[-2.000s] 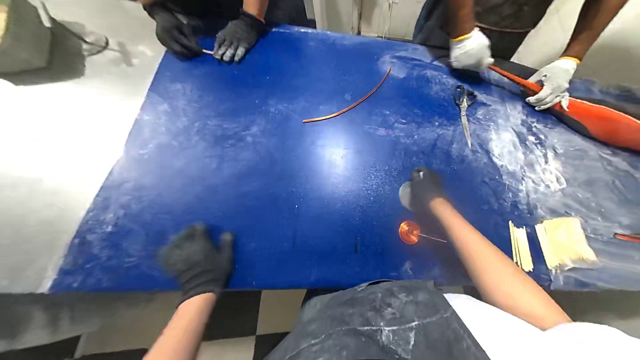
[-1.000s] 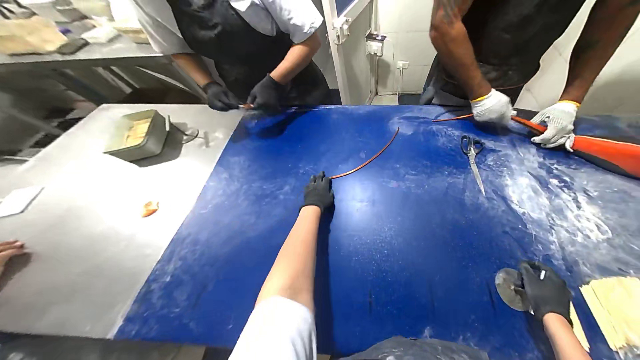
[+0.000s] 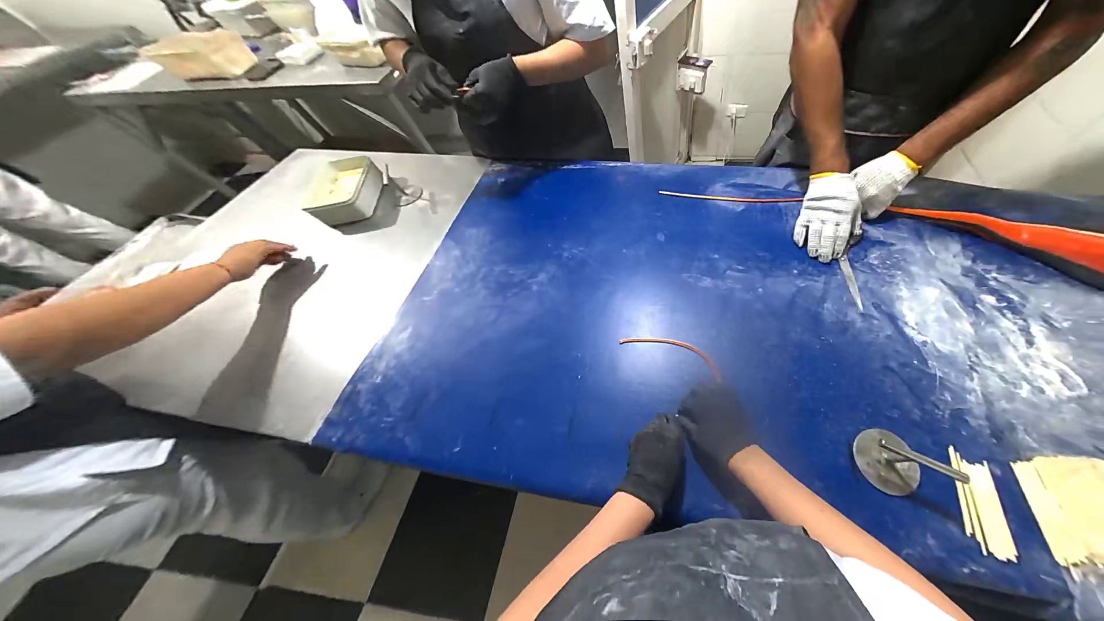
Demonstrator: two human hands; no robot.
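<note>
My left hand (image 3: 655, 457) in a black glove is closed close to the near edge of the blue work surface (image 3: 517, 345). Touching it on the right, my right hand (image 3: 718, 418), also black-gloved and slightly blurred, holds one end of a thin reddish-orange strand (image 3: 668, 341), which curves away up and left over the surface. Whether my left fingers also pinch the strand is hidden. To the right of my hands a round metal disc with a rod handle (image 3: 888, 461) rests beside a bundle of pale sticks (image 3: 983, 509).
Across the table a co-worker's white-gloved hands (image 3: 832, 216) are over scissors (image 3: 851, 280), near an orange-and-black tapering mass (image 3: 1035, 241). Another co-worker's black-gloved hands (image 3: 470, 90) hold a small piece. A bare arm (image 3: 138, 306) reaches over the metal table part, near a container (image 3: 343, 194).
My right hand has left the metal disc and come to the strand, beside my left hand. The strand is now nearer me. The co-worker's white glove has moved onto the scissors. The view has shifted.
</note>
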